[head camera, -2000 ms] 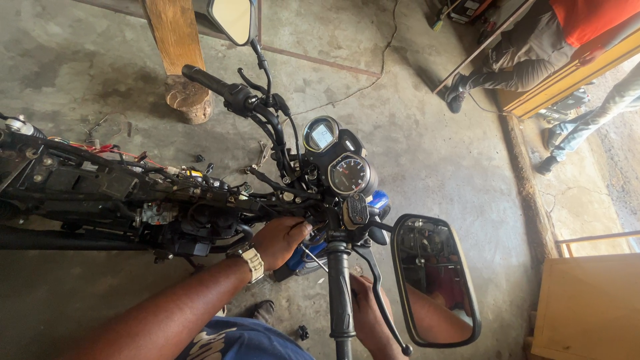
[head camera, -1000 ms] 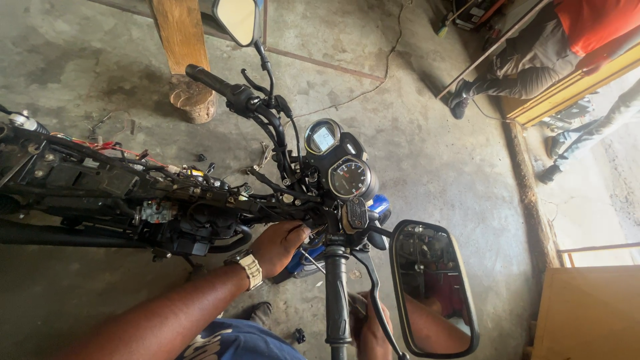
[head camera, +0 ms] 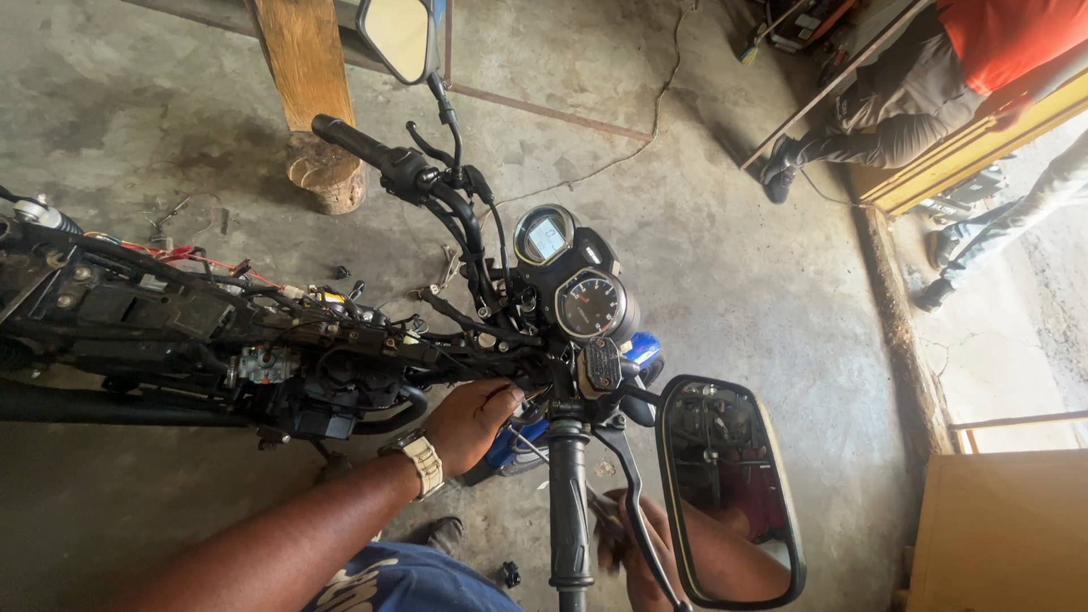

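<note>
A partly stripped motorcycle lies across the view, its frame (head camera: 170, 314) at the left, and its gauges (head camera: 588, 303) and handlebar near the middle. My left hand (head camera: 472, 425), with a watch at the wrist, reaches in beside the steering head; its fingertips are hidden among cables and parts. Below them a thin metal rod (head camera: 529, 445) slants toward the rubber handgrip (head camera: 569, 510). My right hand (head camera: 633, 535) is low behind the handgrip and the brake lever (head camera: 637, 501), partly covered by them. Something dark is at its fingers, too blurred to name. A blue fender (head camera: 643, 348) shows beyond the gauges.
A mirror (head camera: 733, 493) stands close to my right forearm; another mirror (head camera: 398, 38) is at the top. A wooden plank (head camera: 306, 64) and a log piece (head camera: 330, 174) are on the floor. A person in red (head camera: 1011, 42) and another person's legs (head camera: 977, 246) are by the doorway.
My right hand has shifted slightly behind the handgrip. My left hand stays at the steering head. The legs outside the doorway have changed position.
</note>
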